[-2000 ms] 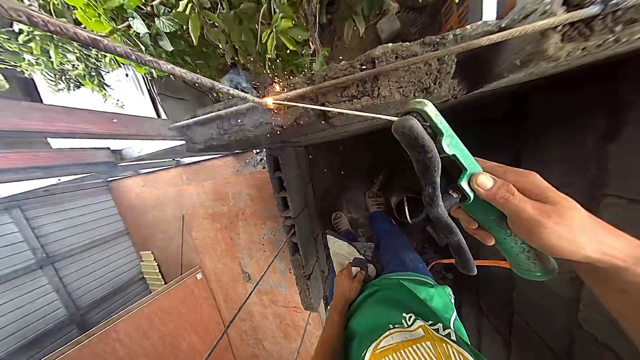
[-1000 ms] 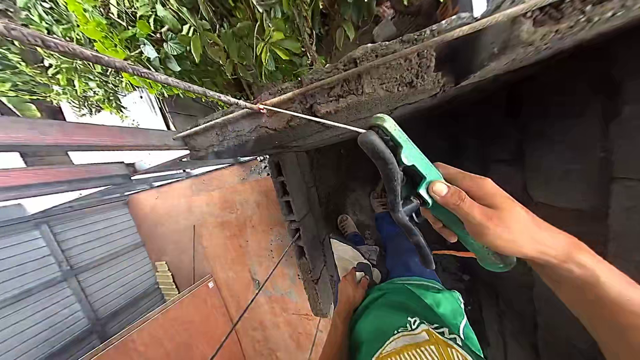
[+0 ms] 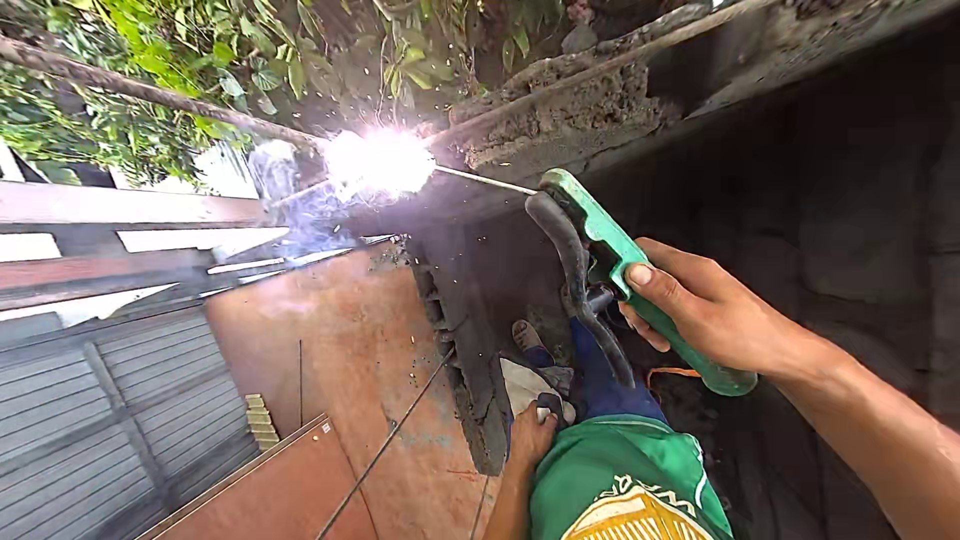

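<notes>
My right hand (image 3: 697, 307) grips the green handle of a welding electrode holder (image 3: 607, 232), its dark curved lever facing left. A thin welding electrode (image 3: 487, 180) runs from the jaws up and left to a bright white arc (image 3: 382, 161). The arc glows where a long steel bar (image 3: 150, 91) meets the concrete ledge, hiding the joint, with sparks and bluish smoke around it. Low in the view, beside my green shirt, my left hand (image 3: 534, 431) rests closed on a pale cloth or glove with dark patches (image 3: 529, 386); the exact item is unclear.
A rough concrete ledge (image 3: 570, 120) crosses the top right. Below it stands a hollow-block wall edge (image 3: 465, 360). Reddish-brown panels (image 3: 352, 322), a grey corrugated sheet (image 3: 52, 405) and a thin rod (image 3: 390, 439) lie to the left. Leafy plants (image 3: 247, 45) grow behind the bar.
Small sparks showed at the electrode tip two seconds ago and only a faint glow one second ago; now a large bright arc and smoke are there. My right hand still holds the electrode holder.
</notes>
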